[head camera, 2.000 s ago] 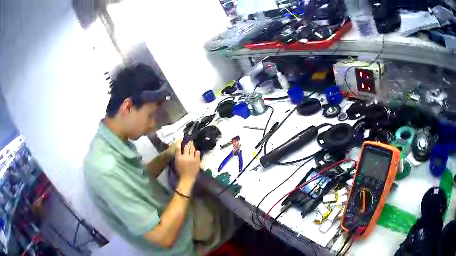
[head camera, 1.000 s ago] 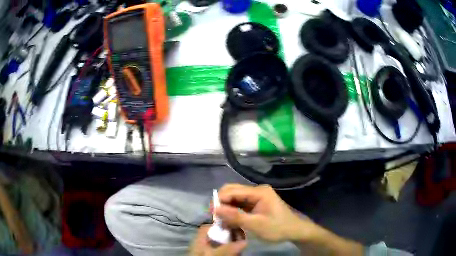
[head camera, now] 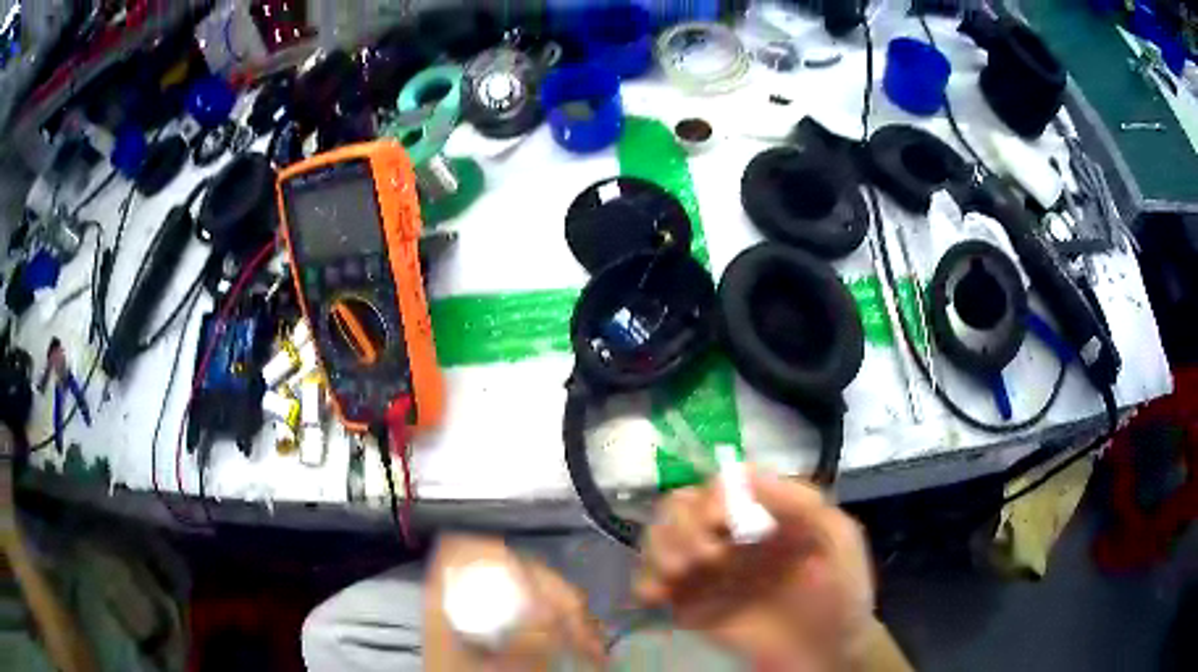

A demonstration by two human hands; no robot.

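Observation:
My left hand, blurred at the bottom edge, holds a small white round-ended object, perhaps a bottle. My right hand, also blurred, pinches a small narrow white piece near the bench's front edge. The hands are apart. Beyond them lie headphones with an opened black ear cup, electronics showing inside. A black speaker plate with a white label lies behind the cup. The other cup has a thick black ear pad. The headband curves towards me, partly behind my right hand.
An orange multimeter lies left of the headphones, with small white-and-yellow parts beside it. Loose ear pads and a ring-shaped black part lie behind and right. Blue cups and a green reel stand behind. Green tape crosses the bench.
The view has swung from the other worker to the headphones, then tilted up slightly. My hands, together a second ago at the white object, are now apart, my right hand raised with the narrow white piece.

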